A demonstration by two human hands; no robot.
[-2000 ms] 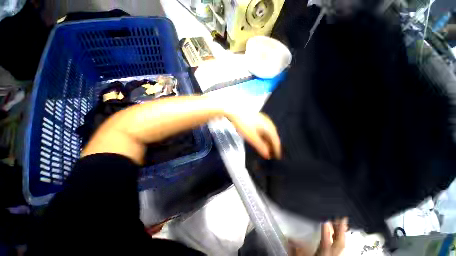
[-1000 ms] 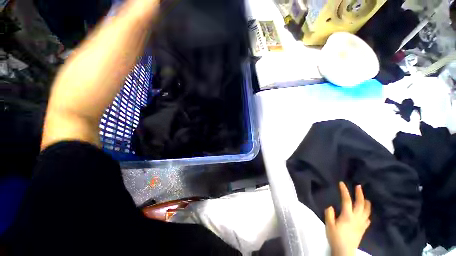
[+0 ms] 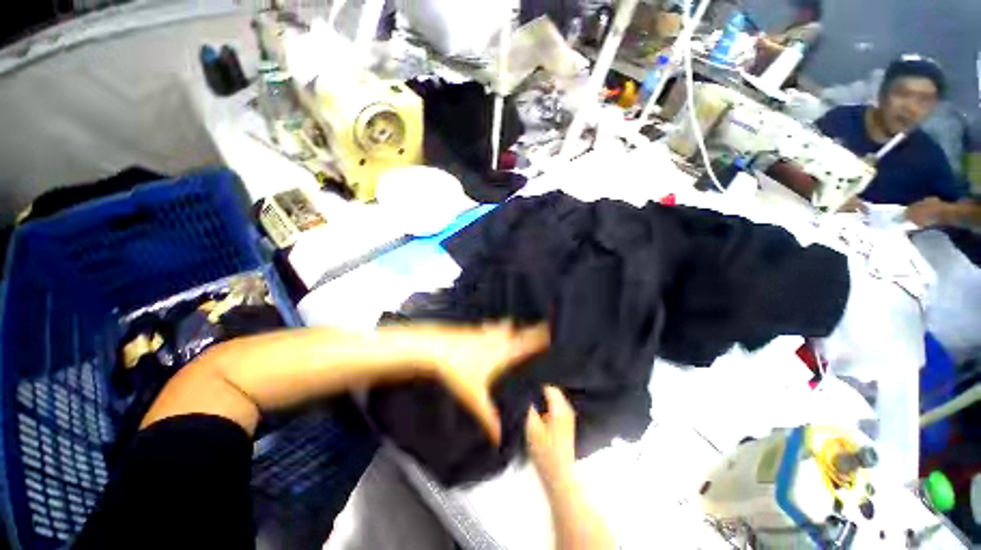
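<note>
A large black garment (image 3: 602, 279) lies heaped across the white sewing table (image 3: 688, 414). My left hand (image 3: 473, 360), blurred, reaches in from the left and rests on the cloth with thumb and fingers spread; its grip cannot be told. My right hand (image 3: 551, 430) comes up from the bottom and is at the cloth's near edge, its fingertips against the fabric. Whether it pinches the cloth is unclear.
A blue plastic crate (image 3: 242, 242) with small bundles stands at the left. A sewing machine (image 3: 769, 478) with yellow thread is at the lower right. Another machine (image 3: 377, 129) stands behind the table. A person (image 3: 904, 140) sits at the back right beside a further machine.
The view has swung right and up. My left arm has moved from over the crate onto the table cloth. The dark cloth seen over the crate is gone from there, and more cloth is heaped on the table.
</note>
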